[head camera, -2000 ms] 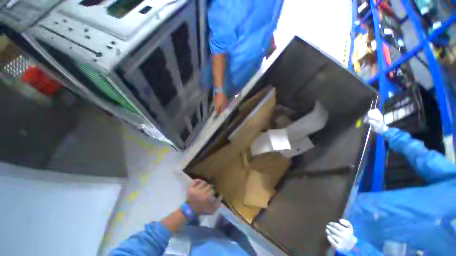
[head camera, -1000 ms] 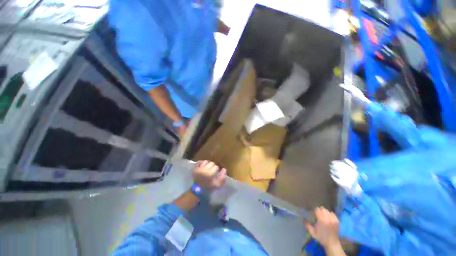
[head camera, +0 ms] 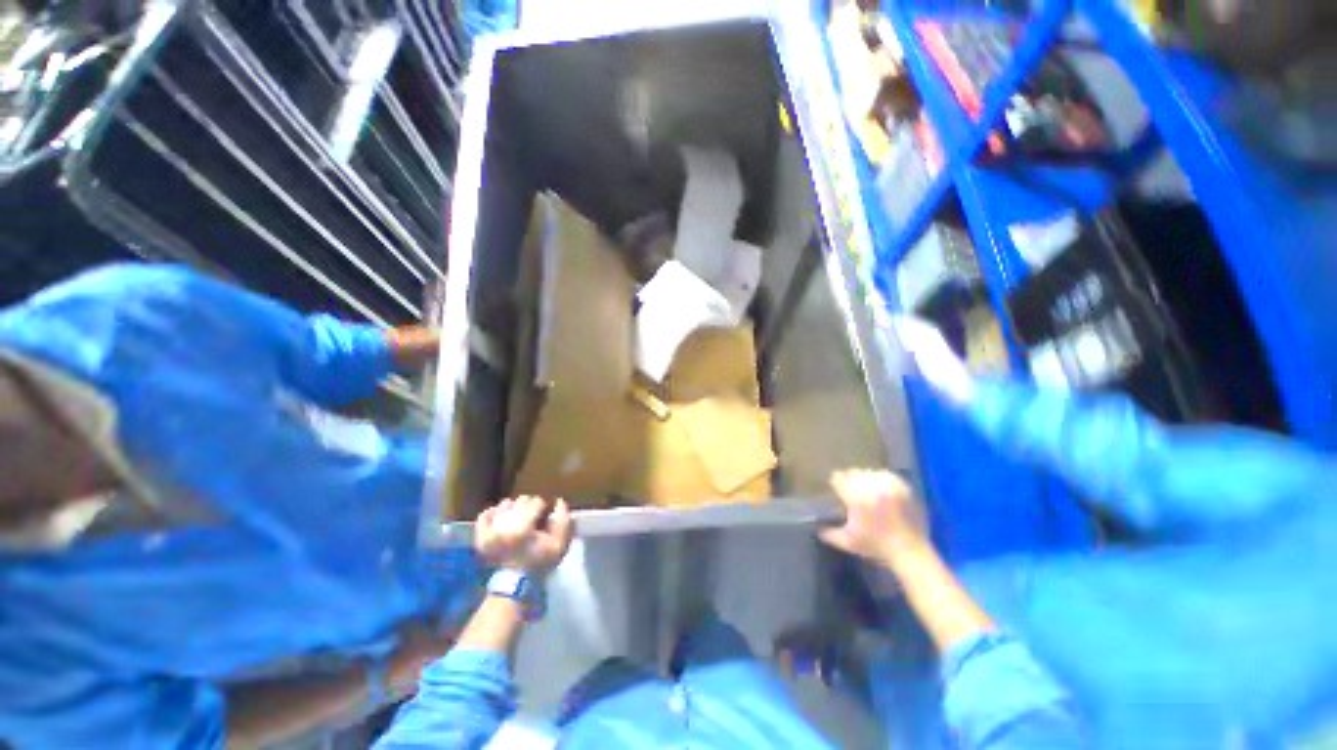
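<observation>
The waste bin cart, a deep grey metal box with a bright rim, stands directly in front of me. My left hand grips the near rim at its left end, a watch on the wrist. My right hand grips the same rim at its right corner. Inside lie a large brown carton sheet leaning on the left wall, small cardboard pads at the near end, and white scraps in the middle.
A person in blue stands close on the left, a hand at the cart's side. Another person in blue is on the right, with a white glove near the rim. A wire trolley is at upper left. Blue storage racks line the right side.
The cart has turned from slanted to nearly straight ahead in my view. My right hand, out of view at first, now holds the near rim. The wire trolley has come into view on the left.
</observation>
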